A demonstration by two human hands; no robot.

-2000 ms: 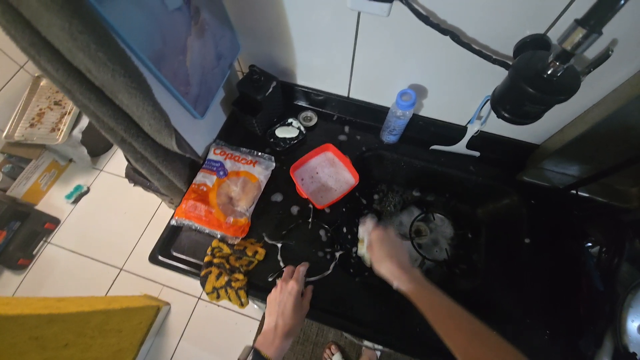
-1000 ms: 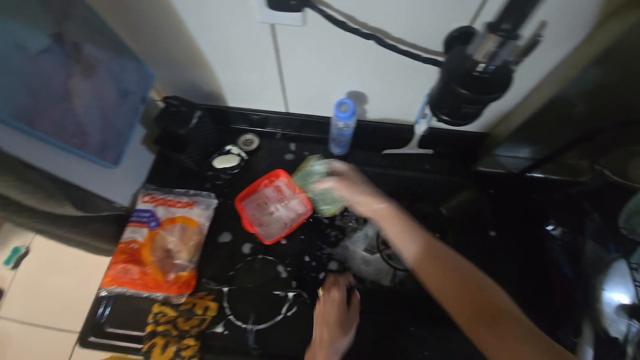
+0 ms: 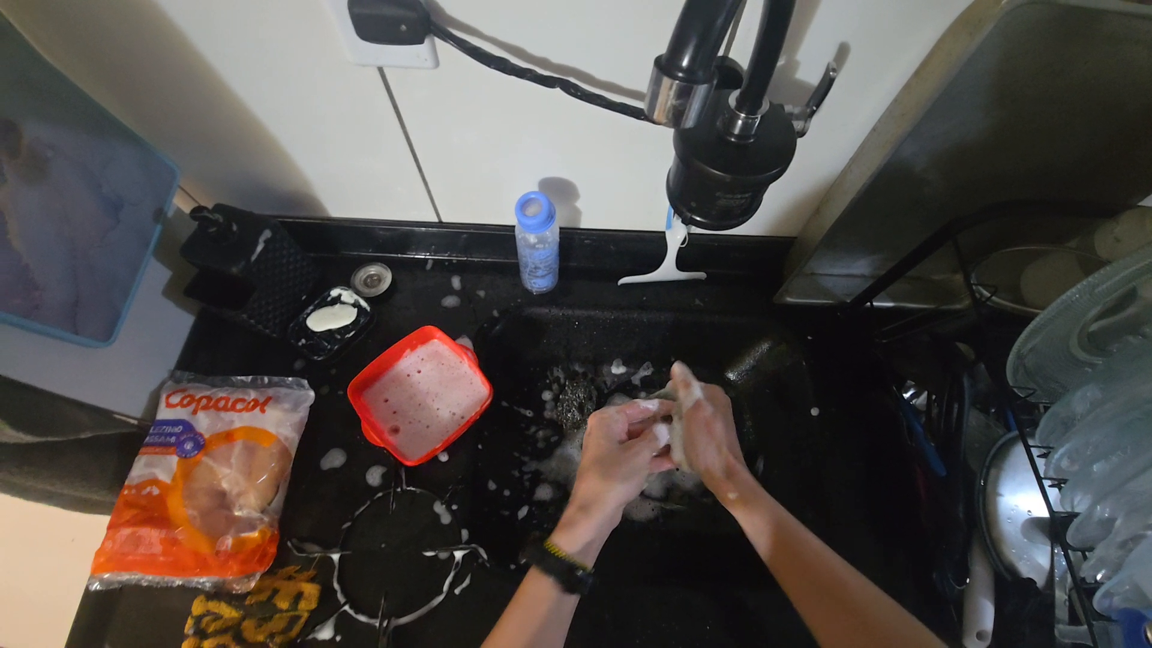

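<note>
Over the black sink basin (image 3: 783, 360), my left hand (image 3: 625, 450) and my right hand (image 3: 702, 427) meet. A pale, foamy cloth or sponge (image 3: 681, 432) is in my right hand, against the left fingers; whether those fingers grip some small thing is hidden. Foam lies in the basin below. A red plastic container (image 3: 418, 396) of cloudy, soapy liquid stands left of the basin. In front of it, a round black stove grate (image 3: 400, 549) streaked with foam lies on the black counter. A small dish with white soap (image 3: 331, 317) sits behind the container.
A Copacol food bag (image 3: 211, 486) and a yellow-and-black cloth (image 3: 256, 612) lie at the left. A blue-capped bottle (image 3: 537, 247) and a white squeegee (image 3: 668, 261) stand near the wall, by a black faucet (image 3: 729, 162). At the right is a dish rack (image 3: 1044, 477) with glassware.
My right hand has moved with the pale cloth or sponge from beside the red container to my left hand over the basin. The left hand has moved right, away from the grate. The view has shifted.
</note>
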